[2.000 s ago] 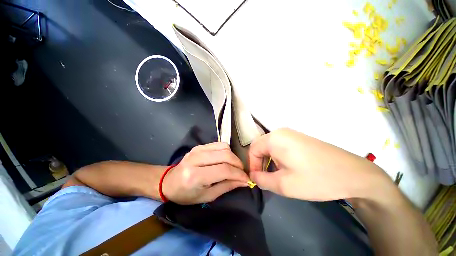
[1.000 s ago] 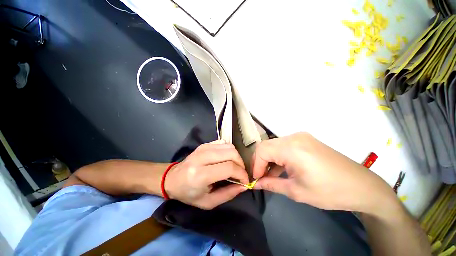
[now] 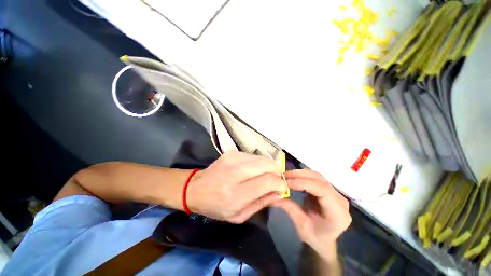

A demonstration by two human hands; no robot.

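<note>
A beige panel (image 3: 186, 92) with layered sheets lies across the table's front edge and runs down to the hands. Its far corner shows a bit of yellow. My left hand (image 3: 237, 186), with a red cord at the wrist, is closed on the panel near its end. The yellow edge binding (image 3: 284, 191) shows between the two hands. My right hand (image 3: 317, 207) is at this binding, thumb and fingers close to it; whether the fingertips pinch it is partly hidden.
Stacked grey panels with yellow edges (image 3: 420, 102) stand at right, more at lower right. Yellow offcuts (image 3: 358, 29) lie at the top. A red block (image 3: 361, 160) and dark snips (image 3: 395, 179) lie near the table edge. A white-rimmed bin (image 3: 114, 91) stands on the floor.
The view has shifted, so table items appear further left. The panel has swung towards the left and its end is raised. My right hand has turned, with its wrist now lower. The red block and snips show fully.
</note>
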